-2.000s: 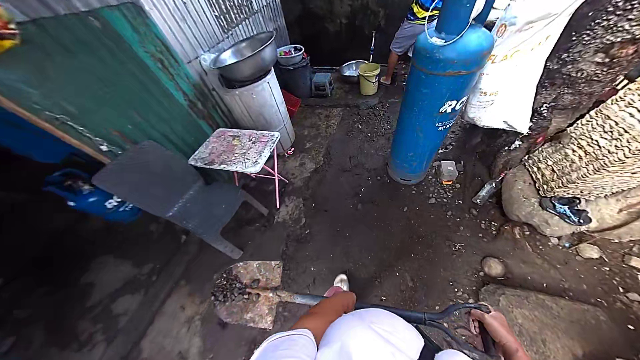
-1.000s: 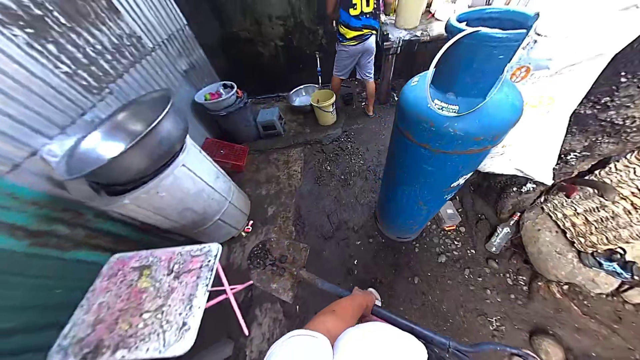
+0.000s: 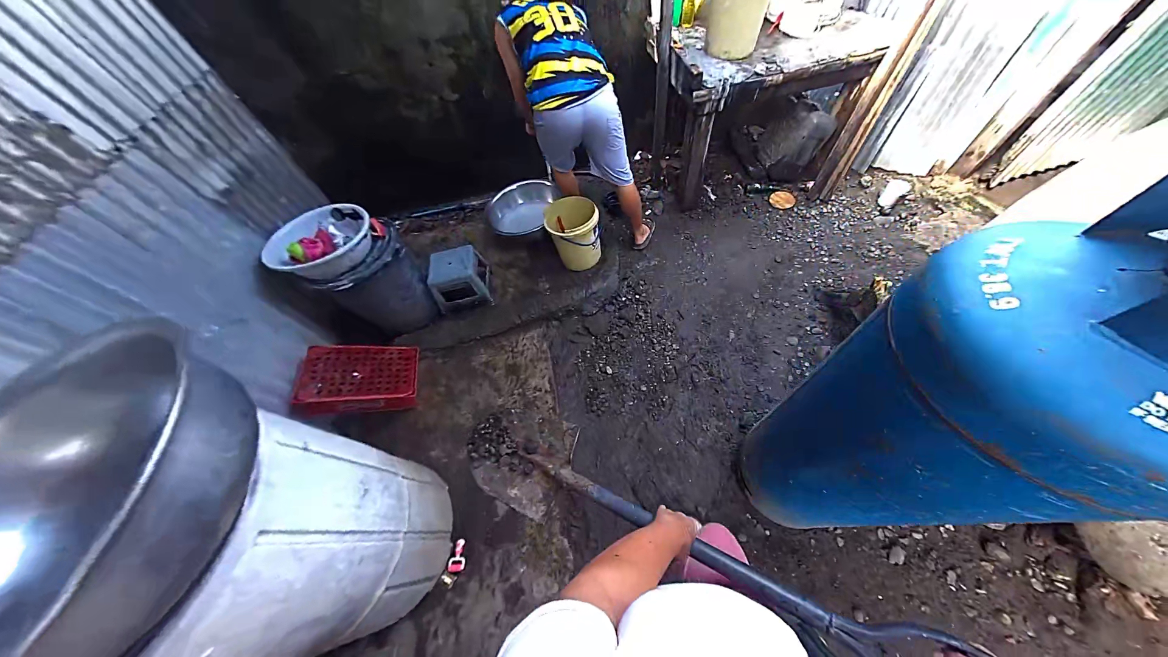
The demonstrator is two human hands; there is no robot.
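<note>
My left hand (image 3: 673,532) is closed around the dark shaft of a shovel (image 3: 613,500), low on the handle. The blade, at the shaft's far end, carries a small heap of dark gravel (image 3: 497,444) and lies just left of the view's middle, above the concrete strip or on it; which, I cannot tell. The shaft runs down to the right toward a forked grip at the bottom edge. Only a sliver of what seems to be my right hand (image 3: 960,651) shows there, and its fingers are hidden.
A blue gas cylinder (image 3: 922,392) stands close at right. At left are a pale drum (image 3: 347,538) under a metal basin (image 3: 119,474) and a red crate (image 3: 356,376). Ahead, a person (image 3: 575,100) bends beside a yellow bucket (image 3: 573,239), a basin (image 3: 522,208) and a wooden table (image 3: 776,68).
The view has moved forward past the small table. The shovel with its gravel has come along, from beside the grey chair to near the red crate. The person ahead now bends over.
</note>
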